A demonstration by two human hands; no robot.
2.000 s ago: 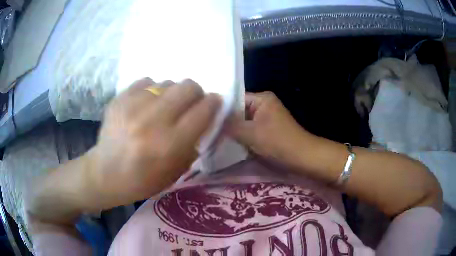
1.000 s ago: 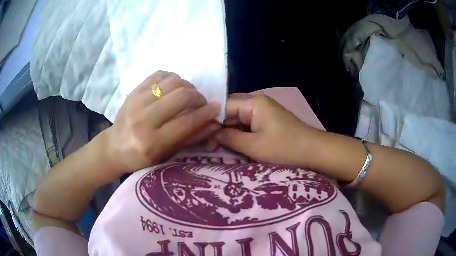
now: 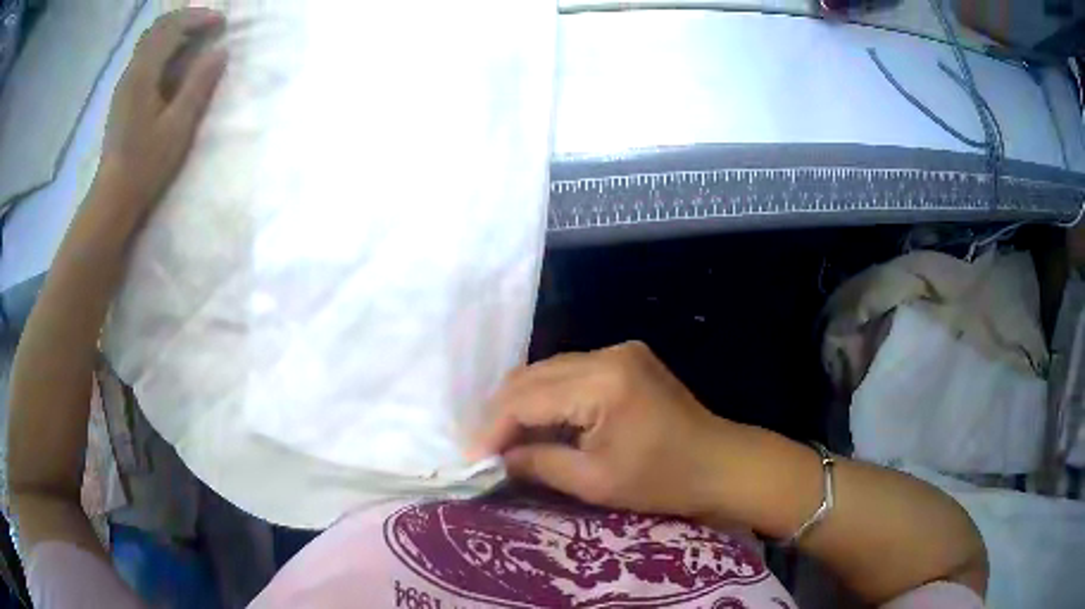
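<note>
A white fabric piece (image 3: 393,238) lies over the table's front edge and hangs down to the wearer's lap, its lower edge rounded on the left. My right hand (image 3: 595,422) pinches its lower right corner between thumb and fingers, close to the pink shirt. My left hand (image 3: 167,101) rests on the fabric's upper left side, near the picture's top, fingers bent and apart; whether it grips the cloth is not clear.
A grey ruler strip (image 3: 773,194) runs along the table's front edge. Grey-green cords (image 3: 940,110) lie on the white table (image 3: 702,83) at the right. Beige fabric (image 3: 928,292) and white cloth (image 3: 934,399) are heaped below the table at the right.
My left hand has moved from the lower corner up to the fabric's upper left. My right hand is lower, still pinching the corner. The fabric is spread out, and the table edge is back in view.
</note>
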